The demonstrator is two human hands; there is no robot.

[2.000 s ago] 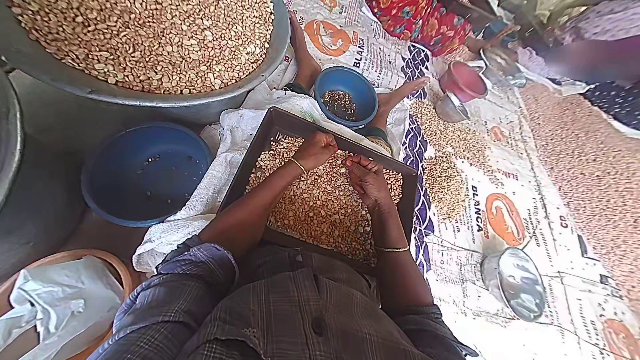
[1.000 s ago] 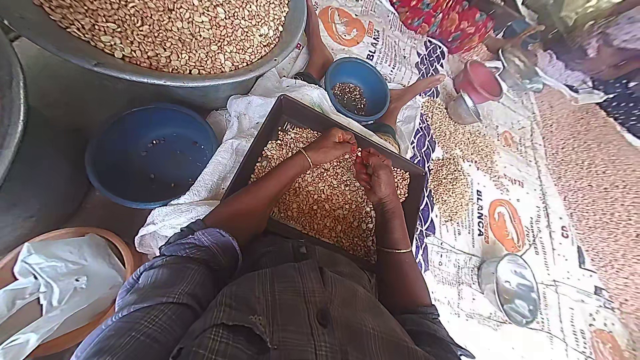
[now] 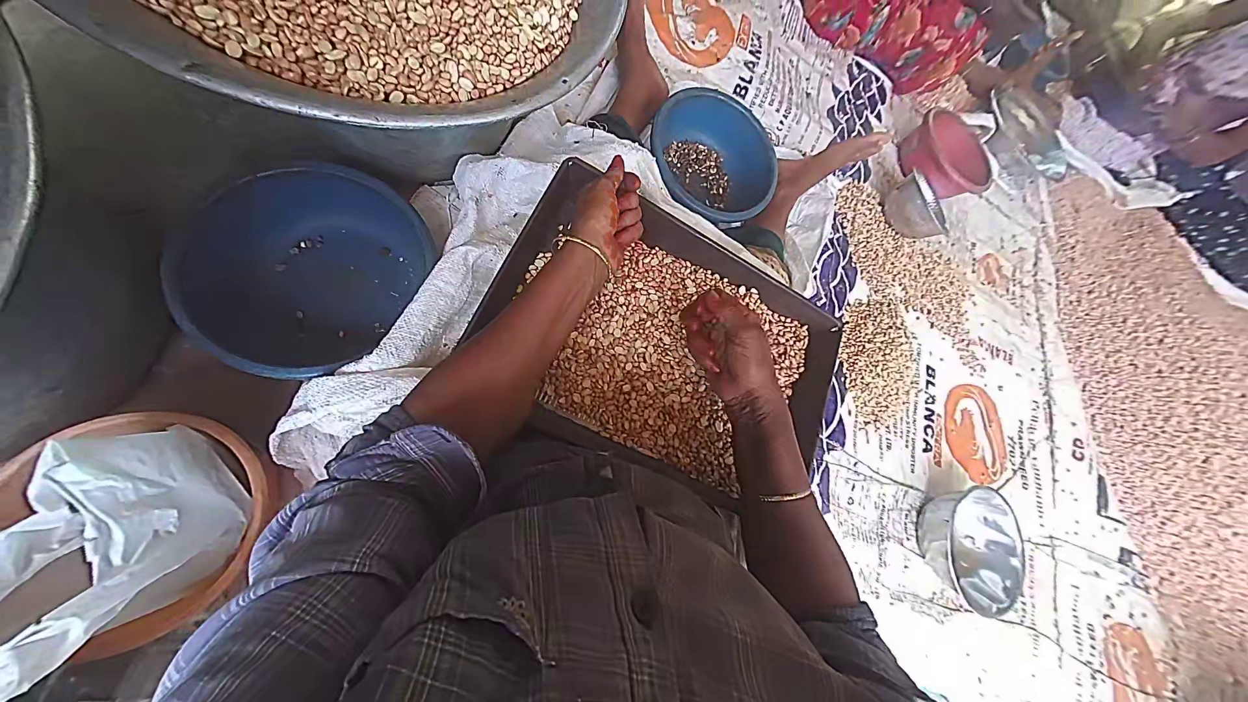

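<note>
A dark rectangular tray (image 3: 824, 366) of pale and reddish kernels (image 3: 648, 366) rests tilted at my lap. My left hand (image 3: 612, 210) is at the tray's far left corner, near its rim, with its fingers curled; whether anything is inside them is hidden. Over the kernels on the right side, my right hand (image 3: 720, 341) is turned partly palm up, fingers bent; something small may lie in it, but I cannot tell. Just beyond the far rim stands a small blue bowl (image 3: 763, 161) with dark bits (image 3: 695, 168) in it.
A large metal basin (image 3: 419, 115) of kernels is at upper left, above a wide blue basin (image 3: 292, 263). An orange-brown tub (image 3: 252, 478) holds white plastic. Right are kernel piles (image 3: 877, 322), a metal bowl (image 3: 985, 551), a red mug (image 3: 944, 154) and seated people.
My hands were together over the far part of the tray; now they are apart, the left towards the far left corner, the right nearer to me over the kernels.
</note>
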